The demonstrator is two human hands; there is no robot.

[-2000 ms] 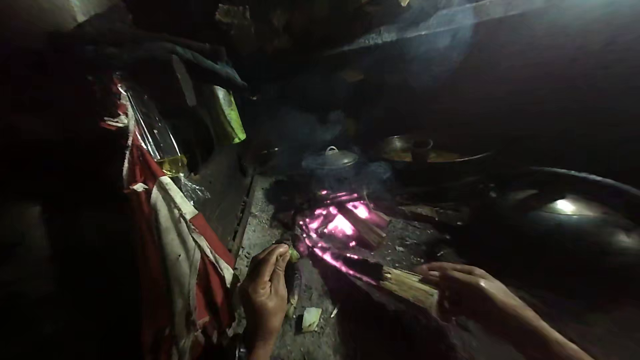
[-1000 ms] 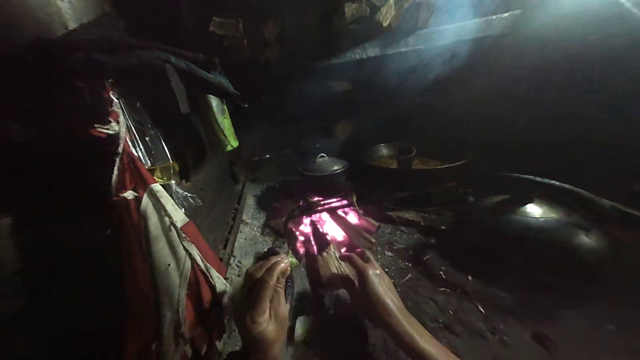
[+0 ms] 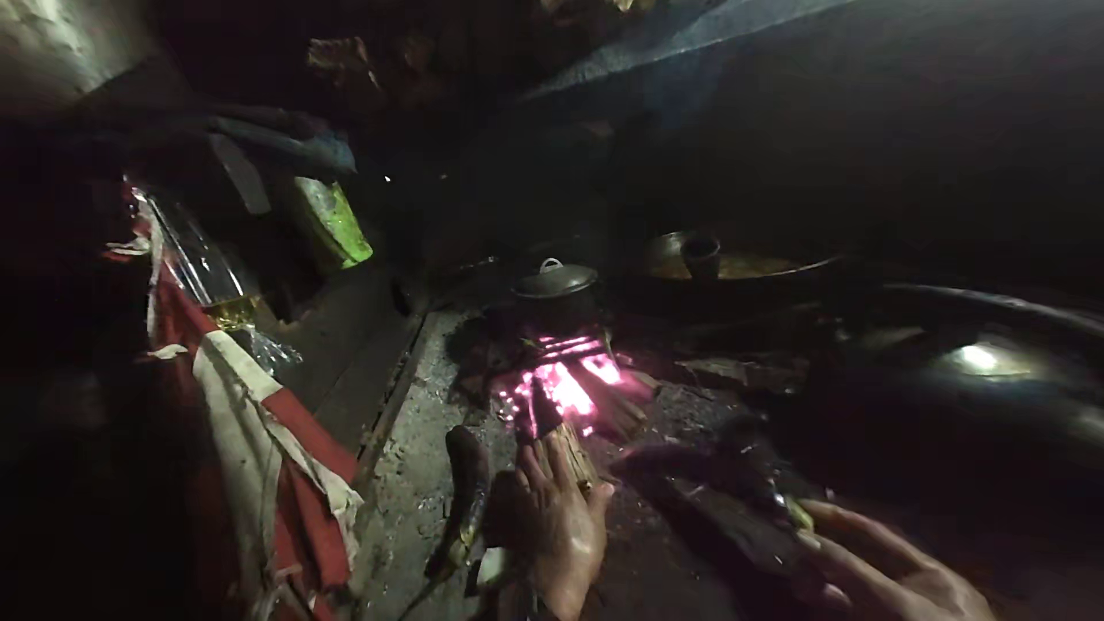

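Observation:
My left hand (image 3: pixel 565 539) lies over a split piece of firewood (image 3: pixel 571 457), fingers along its top and thumb at its right side. The wood's far end meets glowing embers (image 3: pixel 559 392). At the lower right, my right hand (image 3: pixel 897 565) pinches the green end of a dark, long, blurred thing (image 3: pixel 733 500), which looks like an eggplant. Another dark, long vegetable, likely an eggplant (image 3: pixel 468 483), rests on the grey ledge left of my left hand. A small pale piece (image 3: pixel 492 565) sits beside that hand.
A lidded pot (image 3: pixel 556 283) stands behind the embers. Right of it is a wide pan (image 3: pixel 759 266) with a dark cup-like thing in it, and nearer, a large shiny dark vessel (image 3: pixel 983 358). Red and white cloth (image 3: pixel 250 397) and a clear plastic bag (image 3: pixel 203 267) hang at the left.
My right hand has left the firewood and moved right, now at the dark long thing. My left hand has moved from the left onto the firewood. The wood has shifted in toward the embers.

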